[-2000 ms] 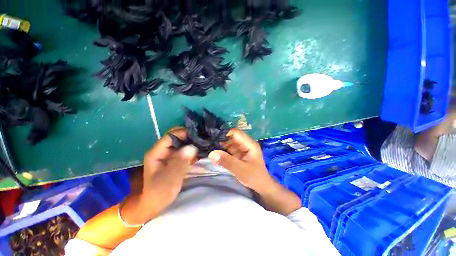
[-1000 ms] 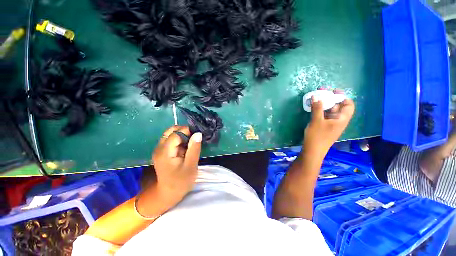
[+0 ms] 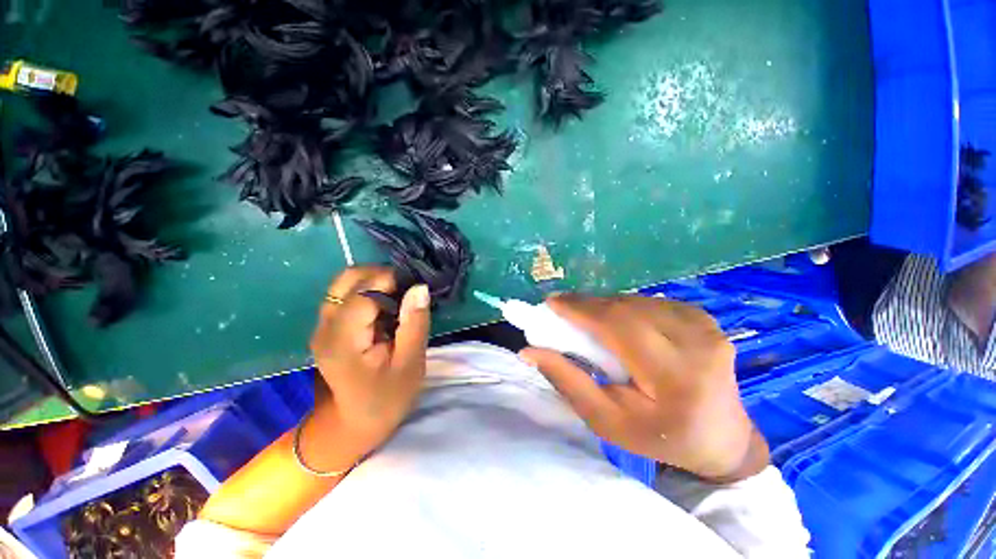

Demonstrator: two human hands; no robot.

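Note:
My left hand [image 3: 371, 355] holds a black spiky hair part [image 3: 431, 253] between thumb and fingers near the bench's front edge. My right hand [image 3: 655, 377] grips the white glue bottle [image 3: 568, 336]. Its pale-blue nozzle points up and left, a short way right of the black part, and does not touch it. The inside of the part is mostly hidden by dark shading and my fingers.
A large black pile [image 3: 360, 76] lies on the green bench [image 3: 655, 207], with a smaller heap [image 3: 93, 213] at left. A yellow-and-white tube [image 3: 38, 78] lies beyond it. A blue tray [image 3: 917, 131] is at right. Blue crates [image 3: 874, 437] and a person's striped sleeve [image 3: 928, 317] are below.
My right hand let go of the black part, took up the glue bottle from the bench and brought it left beside the part. My left hand kept hold of the part.

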